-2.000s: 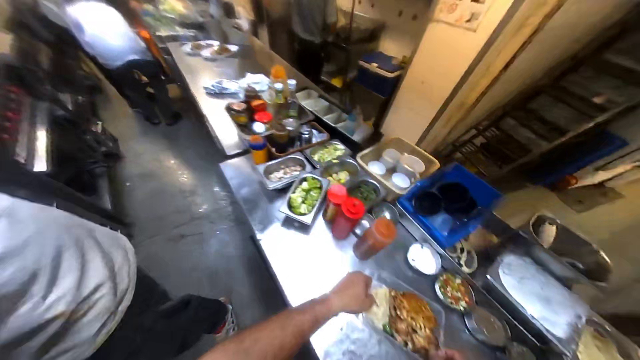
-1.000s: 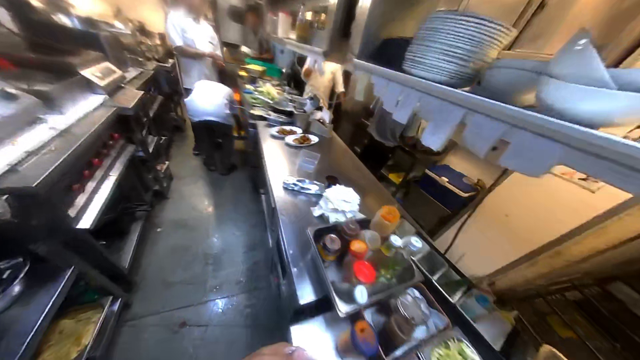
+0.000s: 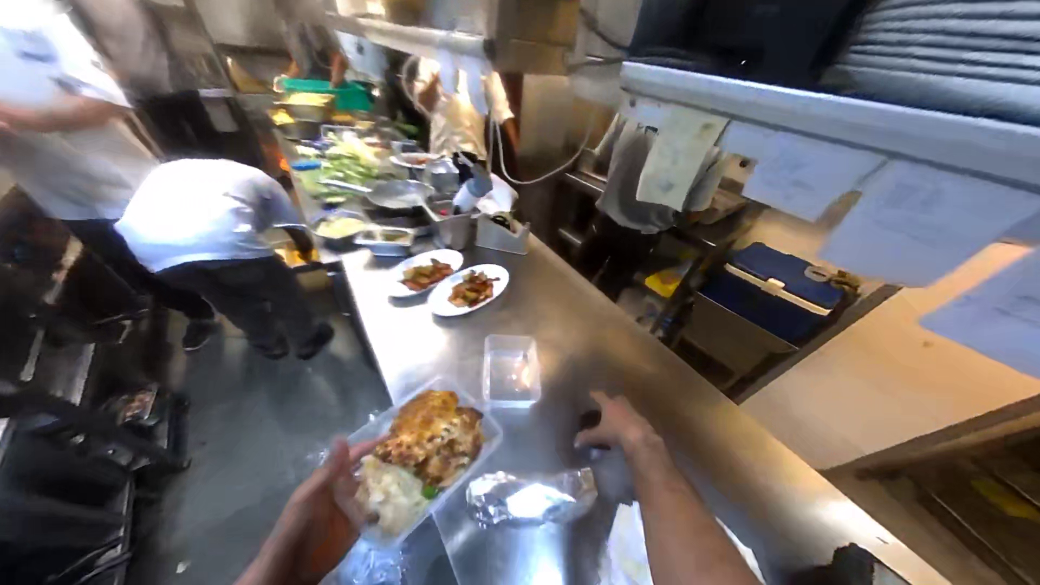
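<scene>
My left hand (image 3: 325,496) holds a clear plastic takeaway container (image 3: 492,435) by its left side; browned, sauced food (image 3: 435,435) and a pale mound (image 3: 390,496) fill it. Over the steel counter, my right hand (image 3: 617,422) reaches out with its fingers spread and curved. A small dark thing lies under those fingers, too blurred to name. Between the hands is a foil-wrapped item (image 3: 532,497). An empty clear plastic container (image 3: 512,371) stands on the counter just beyond the filled one.
Two oval white plates of food (image 3: 469,290) sit farther along the steel counter (image 3: 569,325). One person in white (image 3: 211,211) bends at the left, and others stand around. A shelf (image 3: 812,122) with hanging papers and stacked plates runs at upper right. White paper (image 3: 626,544) lies near my right forearm.
The view has swung along the counter. Two seconds ago my hand was at the food container on the counter; now my left hand holds it raised. My right hand has come into view, extended.
</scene>
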